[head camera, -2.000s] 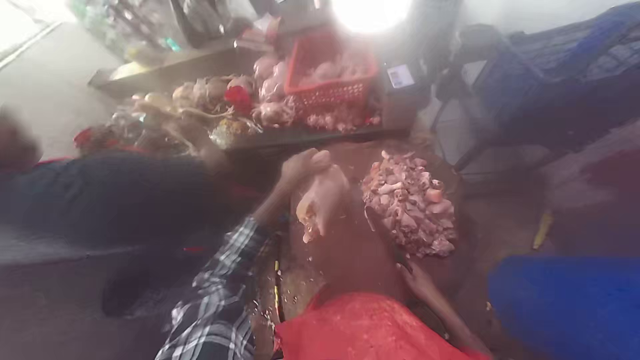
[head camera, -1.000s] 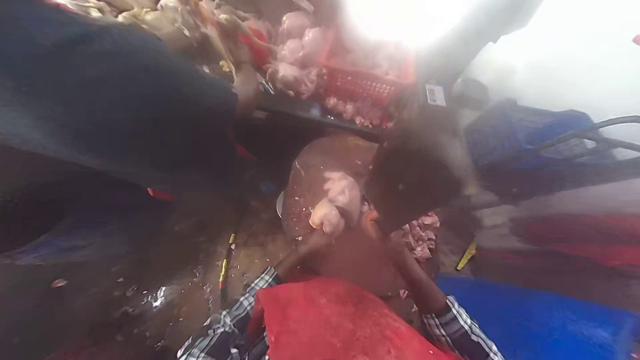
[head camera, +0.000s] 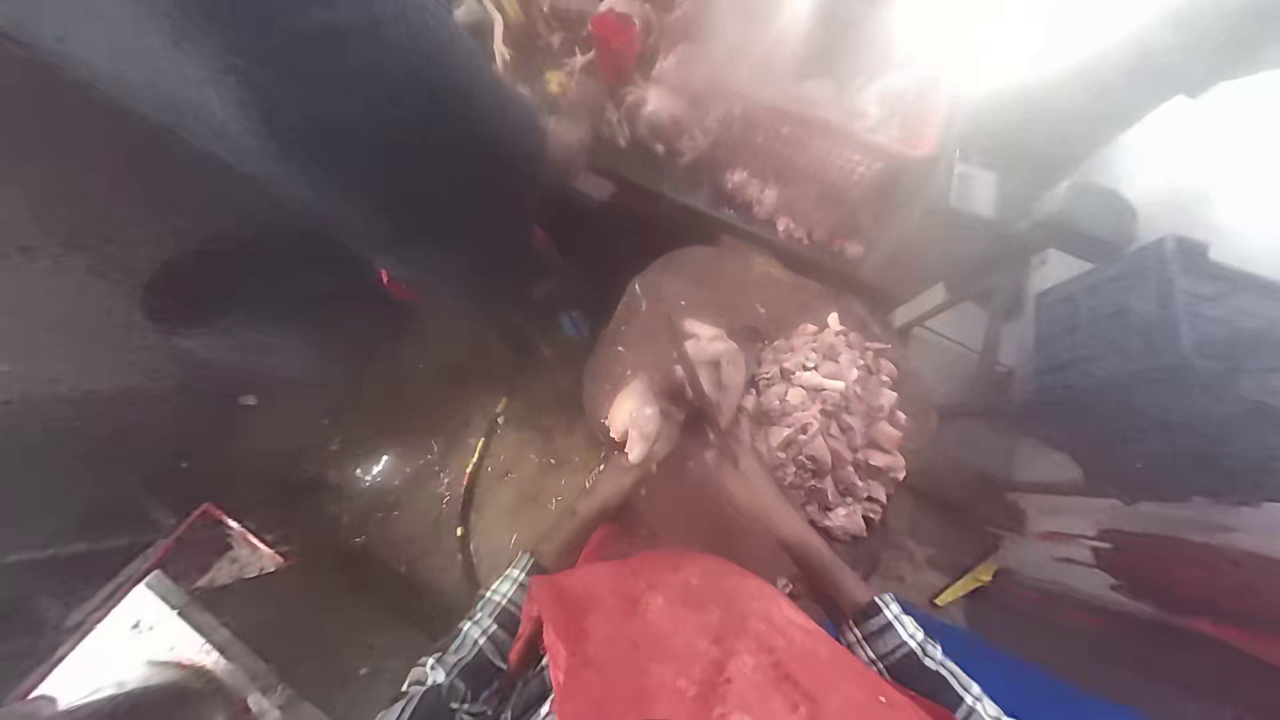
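Observation:
A round chopping block (head camera: 660, 290) stands before me, with a plucked chicken (head camera: 712, 365) on it. My left hand (head camera: 650, 445) is at the near end of the meat, gripping a pale piece of chicken (head camera: 632, 415). A dark blade, apparently a knife (head camera: 690, 370), lies across the bird and runs down to my right hand (head camera: 722, 440), which is blurred but seems closed around its handle. Beside the right hand, a heap of cut chicken pieces (head camera: 830, 430) covers the right side of the block.
Beyond the block, a counter holds a red plastic basket (head camera: 830, 150) and more poultry. A person in dark clothing (head camera: 400, 120) stands at the upper left. A blue crate (head camera: 1180, 370) is at the right; a dark hose with yellow marks (head camera: 470, 480) lies on the wet floor.
Two seconds ago my left hand held the chicken up near the block's far edge; now the bird lies lower on the block with both hands at it. The dark blade has come into clearer sight.

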